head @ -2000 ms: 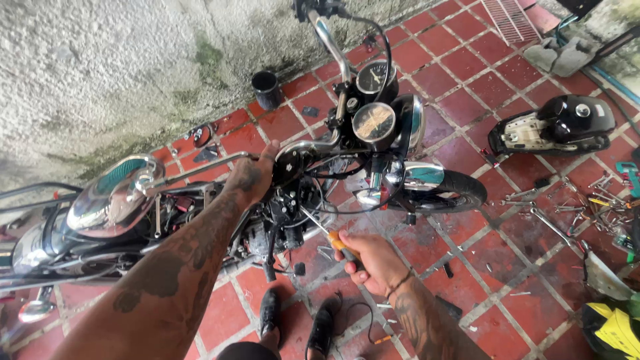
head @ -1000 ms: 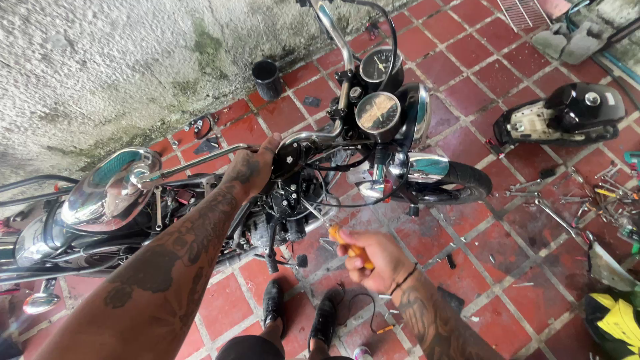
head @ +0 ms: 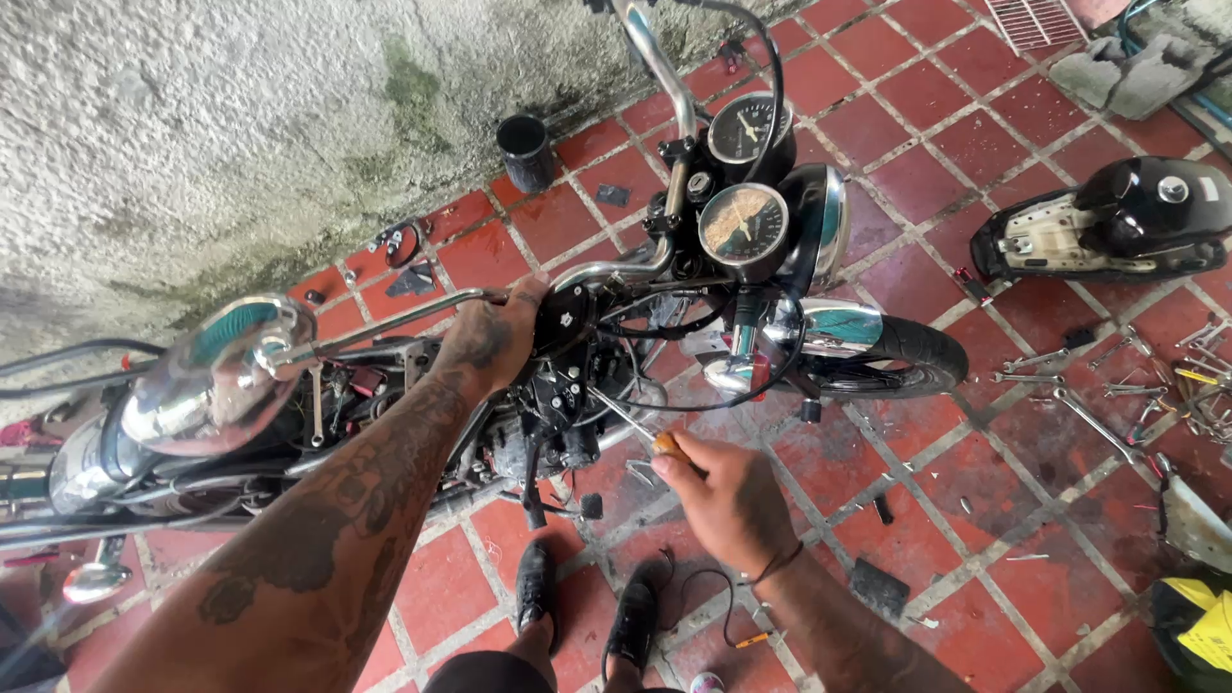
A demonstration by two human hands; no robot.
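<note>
A motorcycle with its fuel tank off stands before me, its chrome handlebar and two round gauges in the upper middle. My left hand is closed around the left end of the bar, beside a round black housing; the fingers are partly hidden. In my right hand is a screwdriver with an orange handle. Its shaft points up and left, and the tip is at a black part with several screws. Whether the tip sits in a screw cannot be told.
A rough concrete wall runs behind the motorcycle. A black cup stands at its foot. On the red tiles at right lie a black fuel tank and several wrenches. A thin cable lies near my shoes.
One second ago my right hand held the screwdriver lower, away from the engine area; now the shaft reaches up to the black part. My left hand has stayed on the bar.
</note>
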